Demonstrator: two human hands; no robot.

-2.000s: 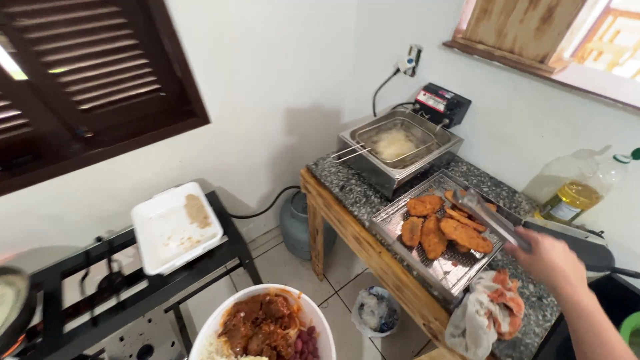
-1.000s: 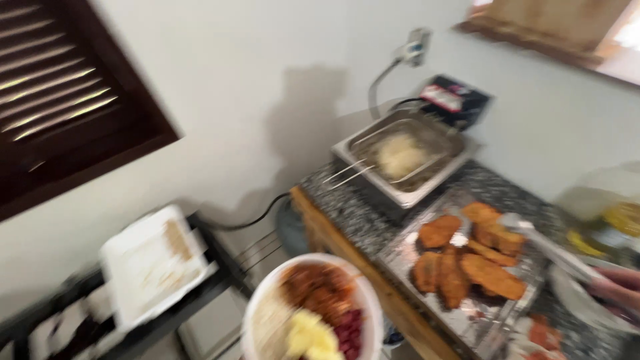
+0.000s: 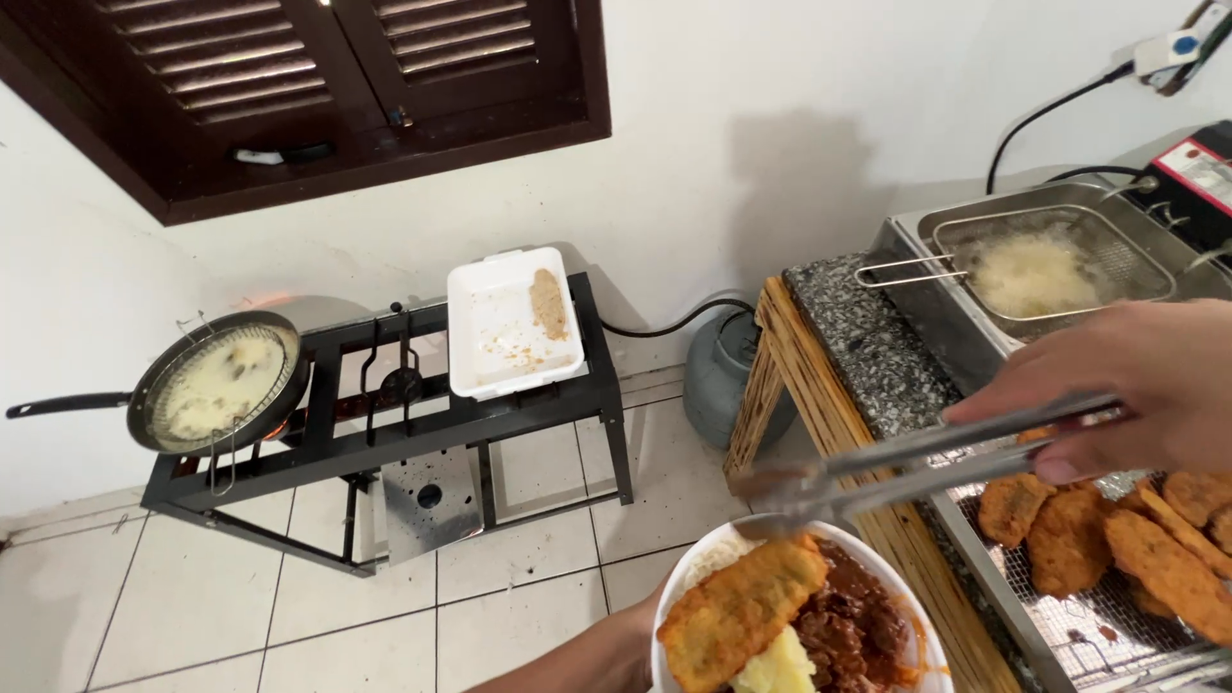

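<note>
My left hand (image 3: pixel 626 643) holds a round white bowl (image 3: pixel 929 606) from its left side, low in the view. In the bowl lie saucy meat (image 3: pixel 852 621), mashed-looking yellow food (image 3: pixel 782 664), rice and one fried breaded piece (image 3: pixel 741 611) across the left part. My right hand (image 3: pixel 1107 395) is closed around metal tongs (image 3: pixel 924 472), whose blurred tips are just above the bowl's far rim. Whether the tips hold anything cannot be told. Several fried breaded pieces (image 3: pixel 1068 539) lie on a wire rack tray (image 3: pixel 1025 630) below my right hand.
A fryer (image 3: pixel 910 250) with a basket of bubbling food stands on the granite counter (image 3: pixel 847 327). At the left, a frying pan (image 3: pixel 289 337) of bubbling oil and a white tray (image 3: pixel 467 327) sit on a black stove (image 3: pixel 375 433). A gas cylinder (image 3: pixel 712 385) stands between.
My right hand with the tongs has moved from the rack to above the bowl. A fried piece now lies on the food in the bowl. The view has swung left.
</note>
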